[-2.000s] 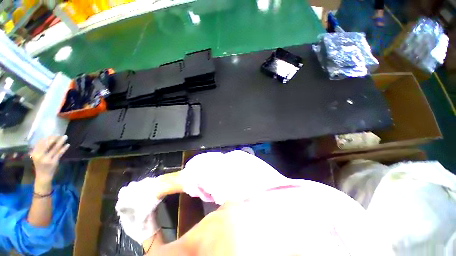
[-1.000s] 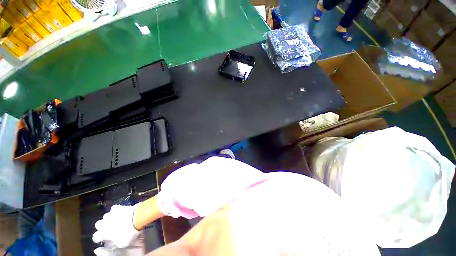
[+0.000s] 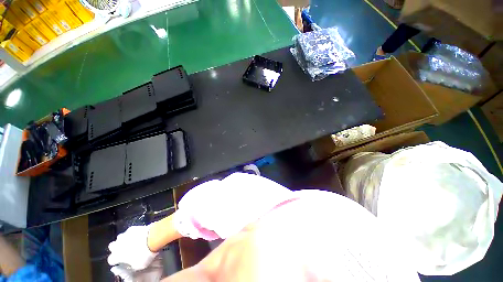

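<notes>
A brown carton (image 3: 76, 248) with black housings (image 3: 172, 259) and clear film (image 3: 138, 213) sits low at the bottom left. My right hand (image 3: 132, 247), in a white glove, reaches into it with bent fingers. Part of my left hand (image 3: 122, 272), also gloved, shows just below it at the frame's bottom edge; the rest is hidden or cut off. Pale, shiny film (image 3: 151, 271) lies beside the hands. Whether either hand grips something is not clear.
The black bench (image 3: 237, 121) holds rows of black housings (image 3: 146, 158), an orange bin (image 3: 39, 147) of small parts, a single black tray (image 3: 263, 72) and a shiny bagged bundle (image 3: 322, 52). Open carton (image 3: 400, 93) and whitish sack (image 3: 441, 209) stand right. A blue sleeve (image 3: 33, 270) shows lower left.
The view has swung, so the bench sits further left and lower. My hands stay over the carton, slightly right of one second ago. A large carton and a leg now show at the upper right.
</notes>
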